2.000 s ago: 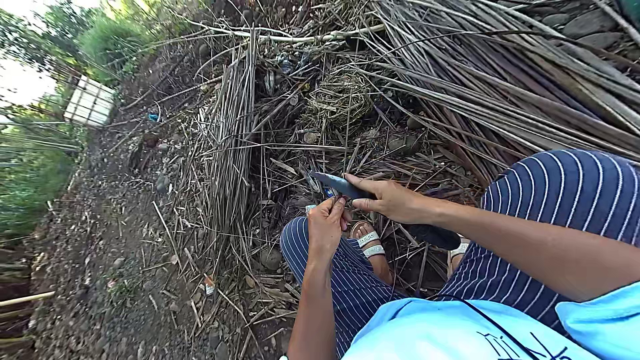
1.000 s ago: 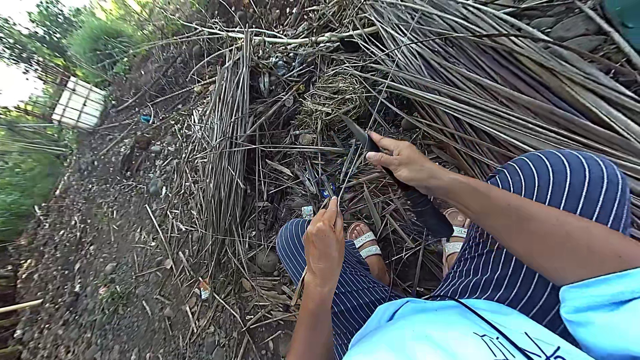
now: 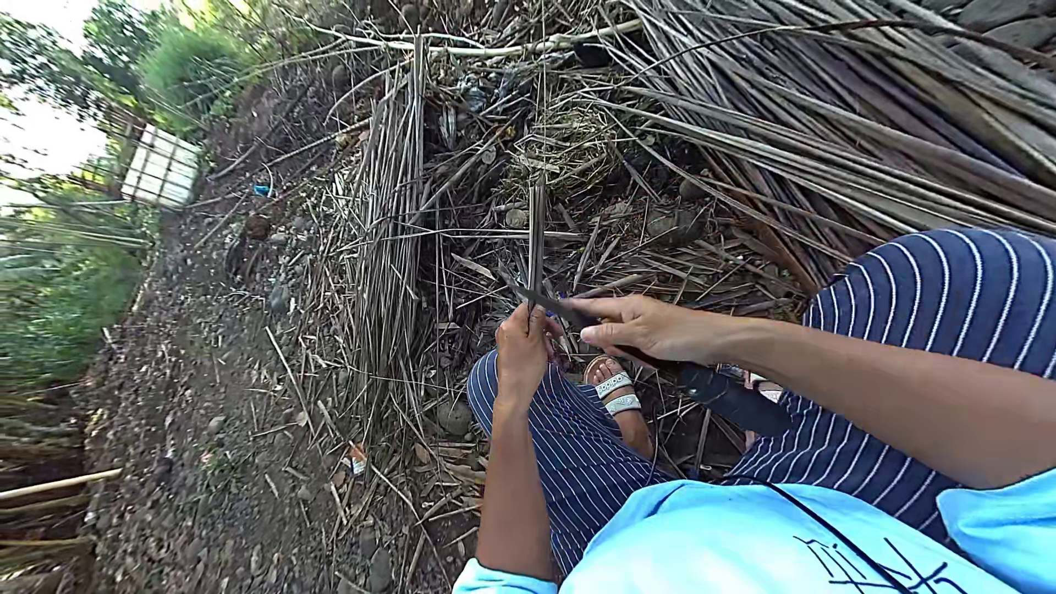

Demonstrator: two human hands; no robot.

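Observation:
My left hand [image 3: 523,351] grips the near end of a thin dried palm leaf strip [image 3: 536,235], which points away from me. In my right hand [image 3: 652,328] is a knife with a dark blade [image 3: 549,304]; its blade lies across the strip just beyond my left fingers. The dark, broad rear part of the tool [image 3: 734,398] sticks out behind my right hand, above my knee. Left of my hands lies a bundle of thin dried leaf ribs [image 3: 388,214]. My right fingers partly cover the tool's middle.
A large heap of long dried fronds [image 3: 792,132] lies at the upper right. A tangled coil of dry strips [image 3: 569,148] sits ahead of my hands. Stony soil [image 3: 214,396] spreads at the left, with a white gridded container [image 3: 161,167] farther off. My sandalled foot [image 3: 615,388] is below my hands.
My hands have come closer together than one second ago, when the blade was held up and apart from my left hand. The blade now crosses the strip.

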